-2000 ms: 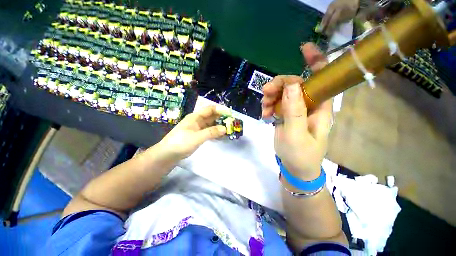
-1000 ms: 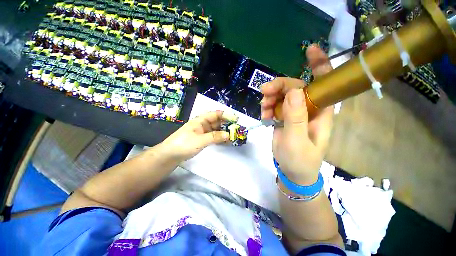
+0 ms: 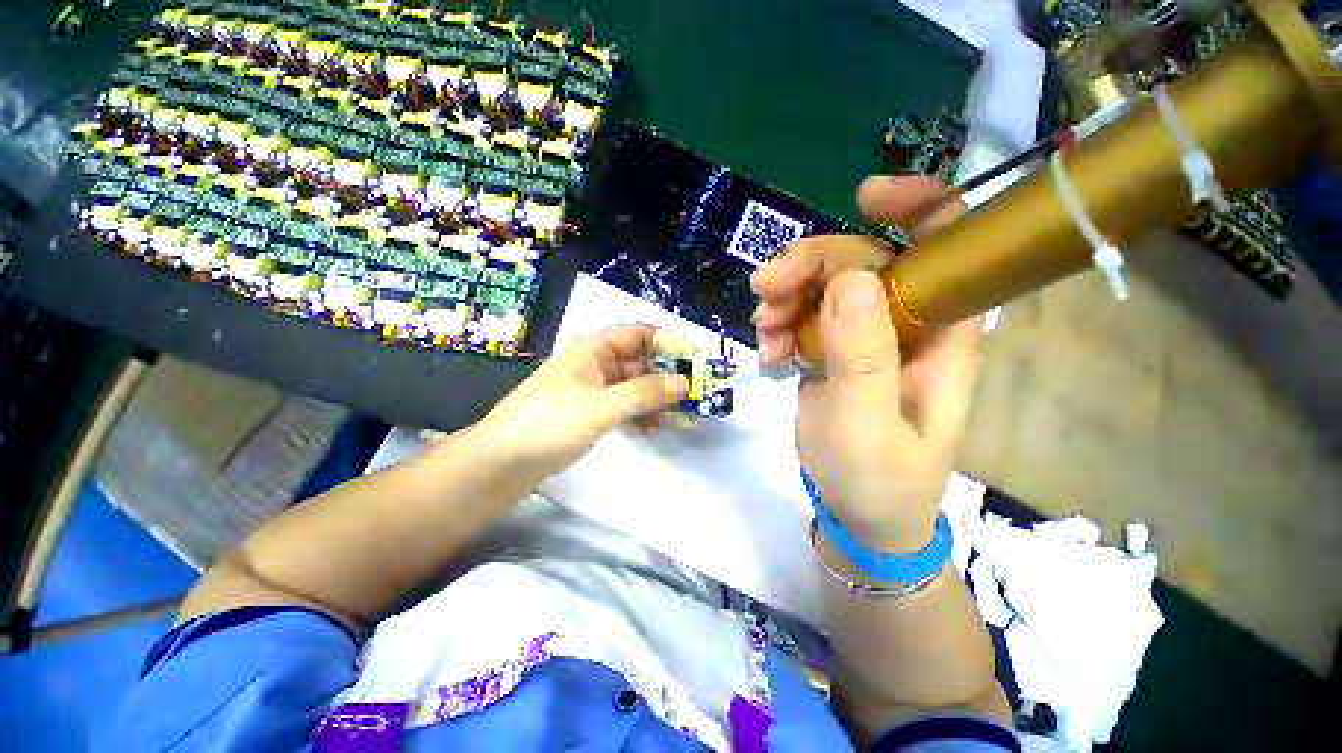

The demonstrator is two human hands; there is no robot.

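My left hand [image 3: 596, 386] holds a small circuit board [image 3: 709, 386] between thumb and fingers above the white work paper [image 3: 670, 493]. The board shows yellow, black and pale parts. My right hand [image 3: 880, 353] is wrapped around the lower end of the gold-brown glue dispenser [image 3: 1060, 206], which tilts up to the right and has white ties around it. Its thin pale nozzle [image 3: 754, 375] points left, with the tip at the board's right side. I cannot tell whether it touches. My fingers hide part of the barrel's lower end.
Dense rows of boards [image 3: 339, 177] lie on a black tray [image 3: 280, 321] at left. Black film with a QR label [image 3: 765, 233] lies beyond the paper. A loose board pile [image 3: 924, 144] is behind my right hand. Crumpled white tissue [image 3: 1067, 618] and a tan board [image 3: 1163, 397] are at right.
Over the last two seconds the dispenser nozzle has come left to the board, and the board has turned in my left fingers. A person's hand seen at the top earlier has gone from there.
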